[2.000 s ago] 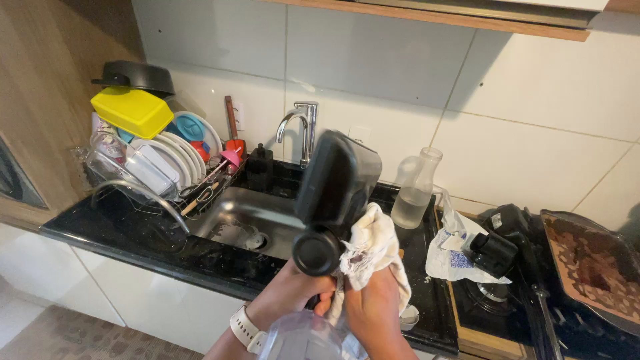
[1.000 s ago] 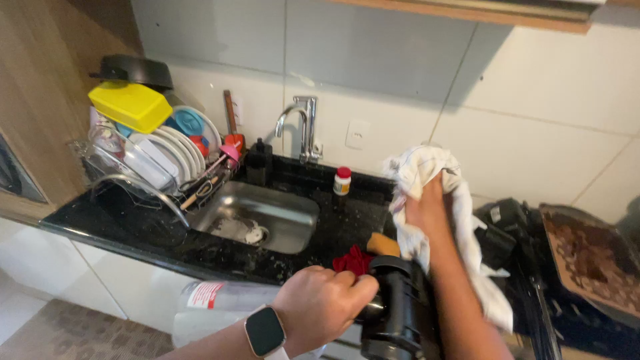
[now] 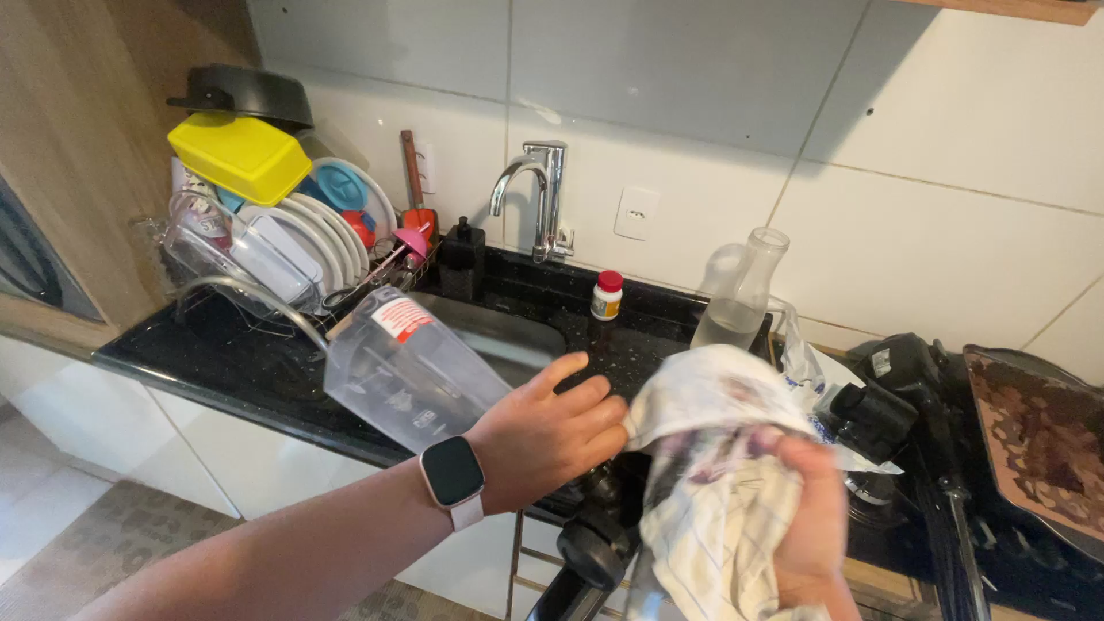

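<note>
My left hand (image 3: 552,440), wearing a smartwatch, reaches over the counter's front edge with its fingers slightly spread. Behind it a clear plastic container (image 3: 414,371) with a red and white label leans over the sink's front. A black appliance part (image 3: 595,548) lies below this hand; whether the palm grips either one is hidden. My right hand (image 3: 802,509) is shut on a bunched white checked cloth (image 3: 724,492), which is blurred. Dark and clear shapes show around the cloth, too unclear to name.
A loaded dish rack with plates and a yellow plastic container (image 3: 240,158) stands left of the steel sink (image 3: 500,332). Behind are a faucet (image 3: 548,203), a red-capped bottle (image 3: 607,296) and a glass bottle (image 3: 733,302). A black device (image 3: 875,423) and baking pan (image 3: 1026,431) are at right.
My left hand has left the black part's handle that it gripped a second ago. The cloth has come down from in front of the wall, uncovering the glass bottle. The clear container now leans higher, over the sink.
</note>
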